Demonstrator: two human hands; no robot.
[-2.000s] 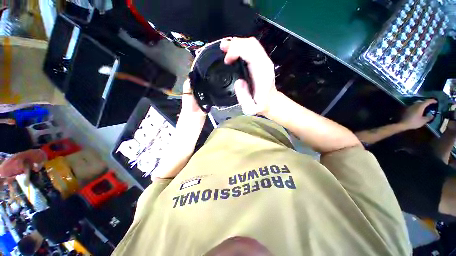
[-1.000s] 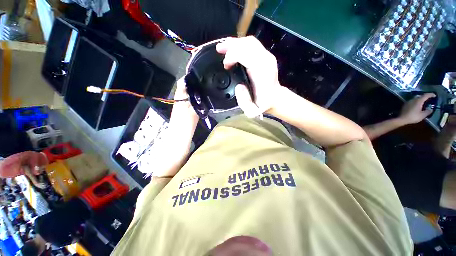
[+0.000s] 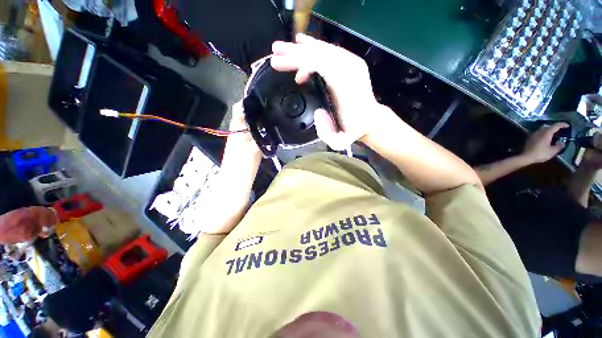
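A glossy black round module (image 3: pixel 285 105) sits in a white round housing (image 3: pixel 259 64), whose thin rim shows around it. My left hand (image 3: pixel 239 122) holds the housing from the left side and below; most of its fingers are hidden behind the piece. My right hand (image 3: pixel 336 79) grips the right side, with fingers on the upper edge and thumb near the lower right edge. An orange and dark lead wire (image 3: pixel 162 120) sticks out to the left and ends in a small white connector (image 3: pixel 109 113). Thin white arms show below the piece.
A black crate of white housings (image 3: pixel 188 191) is at lower left, with dark crates (image 3: pixel 112 112) beyond. The green bench (image 3: pixel 396 33) holds a clear blister tray (image 3: pixel 525 56). Another person's hand (image 3: pixel 546 143) works at the right. Red bins (image 3: pixel 135 257) stand at far left.
The lead wire, blurred earlier, has swung out and now stretches left. The fingers of my right hand have shifted along the module's upper edge. Both hands keep their hold.
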